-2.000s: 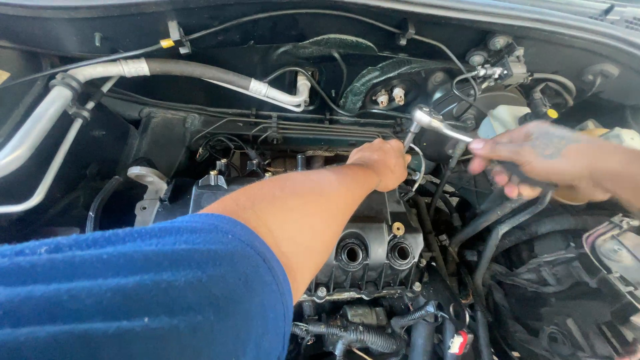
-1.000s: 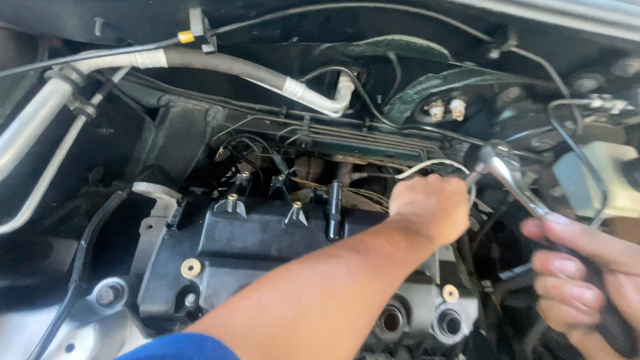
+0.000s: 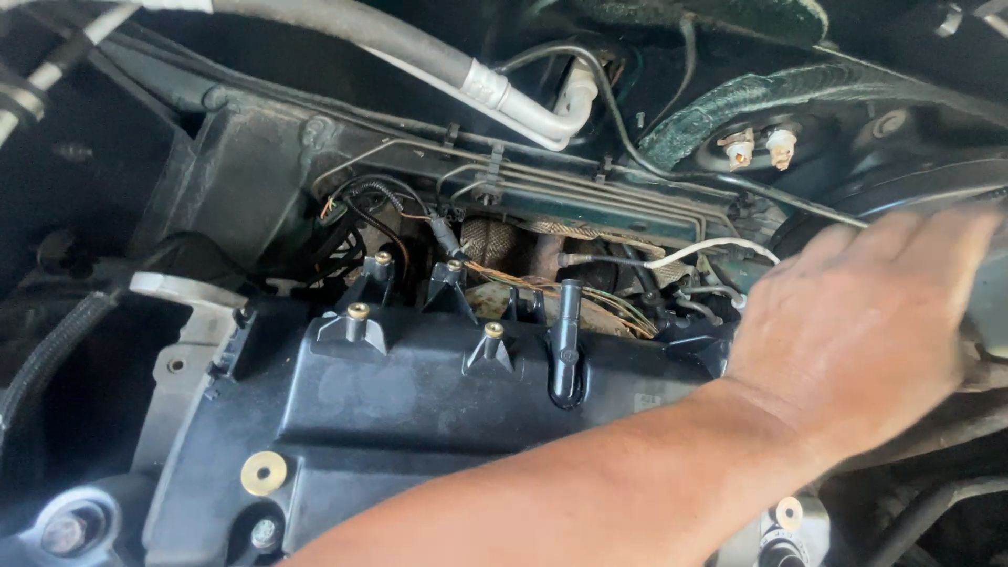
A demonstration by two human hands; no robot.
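Observation:
My left hand (image 3: 858, 323) reaches in from the bottom, back of the hand toward me, at the right rear of the engine. It is blurred, and its fingertips run toward the right edge, so whether it holds anything cannot be made out. Below and left of the forearm lies the black plastic valve cover (image 3: 370, 394), with an upright black tube fitting (image 3: 568, 339) at its rear. A white cable (image 3: 701, 248) runs behind the cover toward my hand. Orange and green wires (image 3: 567, 291) lie along the cover's rear edge. My right hand is out of view.
A silver pipe elbow (image 3: 563, 122) and thin metal lines (image 3: 583, 177) run along the firewall. Wiring in corrugated sleeve (image 3: 378, 189) sits behind the cover. A metal bracket (image 3: 185, 315) stands at its left corner, and a braided hose (image 3: 59, 346) lies further left.
My right hand and the ratchet it held have gone out of view. My left hand, closed behind the valve cover before, now has its fingers toward the right edge. The view has moved closer.

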